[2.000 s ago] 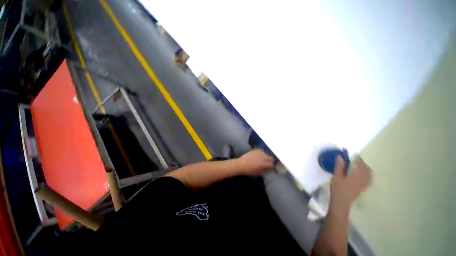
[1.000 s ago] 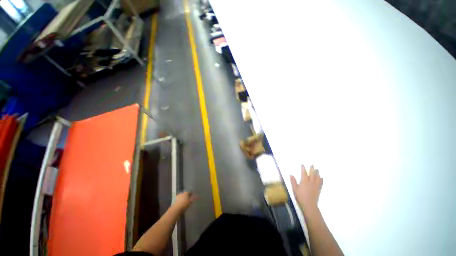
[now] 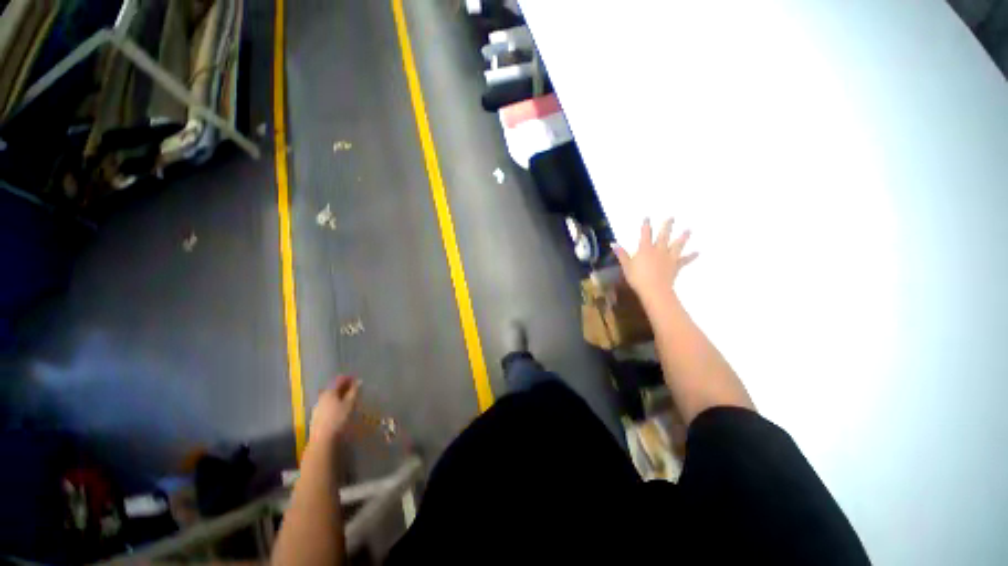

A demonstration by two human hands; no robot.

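The white fabric (image 3: 818, 221) covers the long table on the right as a broad bright sheet. My right hand (image 3: 655, 261) lies palm down with spread fingers on the fabric near the table's left edge and holds nothing. My left hand (image 3: 335, 407) hangs over the floor, away from the fabric, with its fingers curled; it is slightly blurred, and whether it holds anything cannot be told.
The grey floor (image 3: 365, 243) has two yellow lines and small scraps. Cardboard boxes (image 3: 611, 312) and bundles sit below the table edge. A rack with stored rolls (image 3: 166, 77) stands at upper left. A pale metal frame (image 3: 381, 486) is at lower left.
The blue weight under my right hand two seconds ago is out of view. My right hand now lies flat farther along the fabric. The orange panel has left the view.
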